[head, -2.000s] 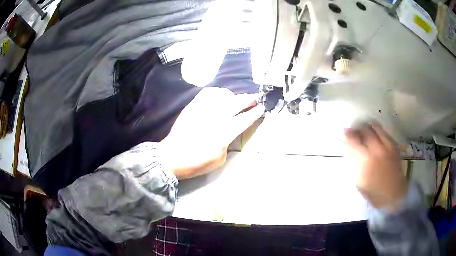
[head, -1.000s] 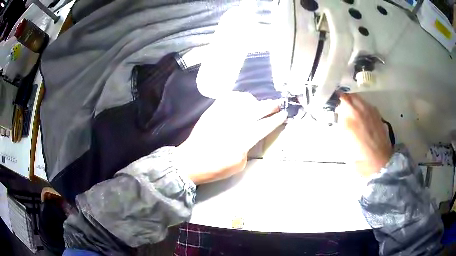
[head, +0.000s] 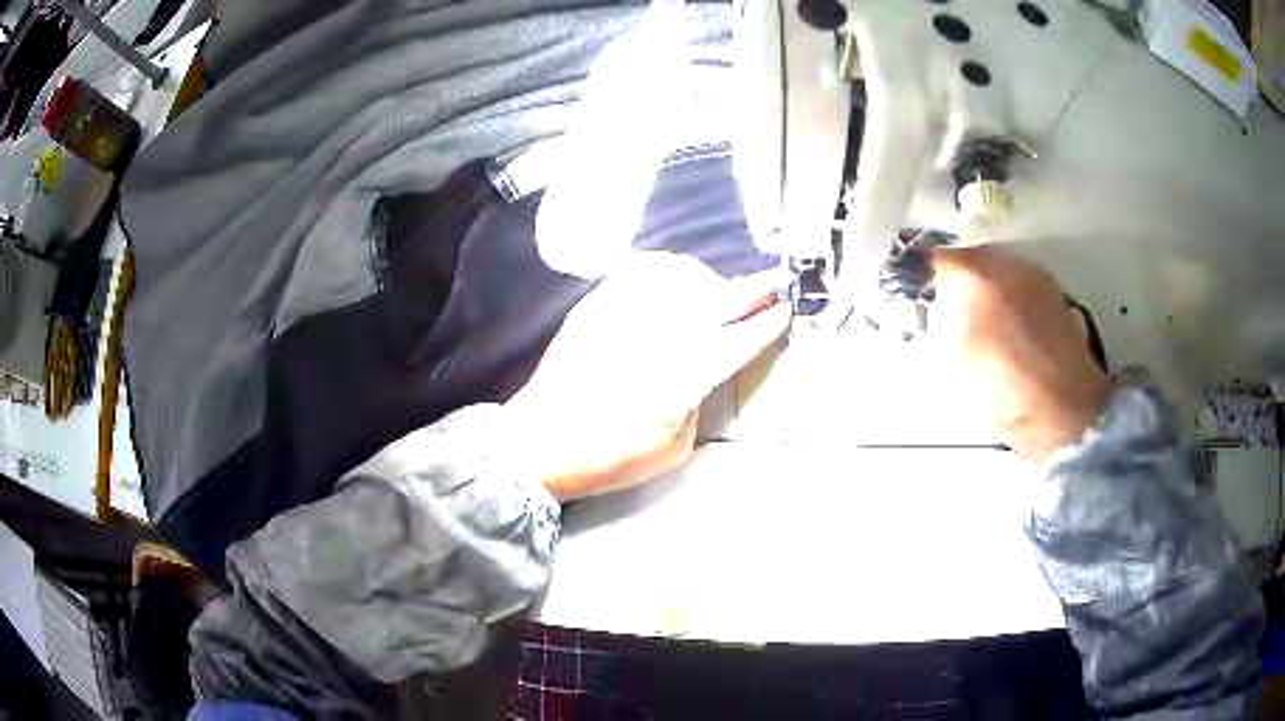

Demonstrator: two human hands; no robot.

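A large grey garment (head: pixel 240 226) with a dark panel (head: pixel 338 380) lies left of the needle area of an off-white sewing machine (head: pixel 1099 183). My left hand (head: pixel 634 373) lies on the dark panel with its fingertips at the presser foot (head: pixel 808 289); glare hides whether they grip the fabric. My right hand (head: pixel 1022 345) is on the machine bed right of the needle, fingers bent beside a dark part (head: pixel 906 272) near the foot. What its fingertips touch cannot be made out. Glare hides the needle plate.
A tension dial (head: pixel 986 195) is on the head. A bright lamp (head: pixel 606 169) hangs above the fabric. A jar with a red lid (head: pixel 92 124) and cords are at the far left. The white bed (head: pixel 789 563) curves in front of my lap. A box with a yellow label (head: pixel 1198 59) is upper right.
My right hand has moved left and up from the open bed to beside the presser foot. My left hand stays at the foot. The whole view has shifted slightly.
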